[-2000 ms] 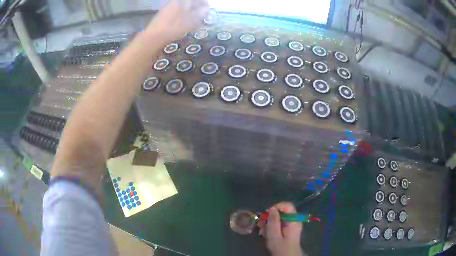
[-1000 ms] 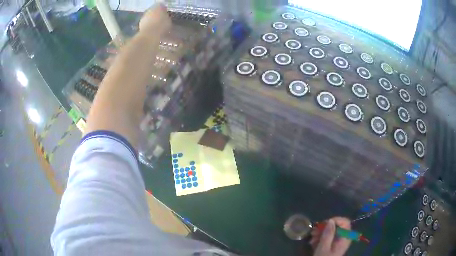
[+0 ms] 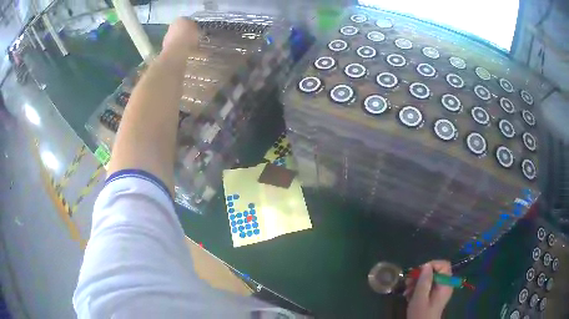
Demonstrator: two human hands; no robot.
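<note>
My right hand (image 3: 429,290) holds the pen-sized test probe (image 3: 447,280), red in front and green behind, low at the right. Its tip is close to the round clear-brown holder (image 3: 385,277) on the green mat (image 3: 337,261). I see no disc in the holder. My left hand (image 3: 182,36) reaches far out over the left tray stack (image 3: 203,75). It is small and blurred; its fingers and anything in them cannot be made out. The central tray stack (image 3: 399,149) carries rows of black discs with white rings on top.
A yellow sheet (image 3: 281,215) with blue dots lies left of the holder, a brown square card (image 3: 277,176) on it. A low tray of discs (image 3: 560,274) is at the right edge. A bright white screen (image 3: 462,19) stands behind the central stack.
The view has swung left since the first frame. My left hand has gone from the central stack's far edge to the left stack. My right hand stays with the probe beside the holder.
</note>
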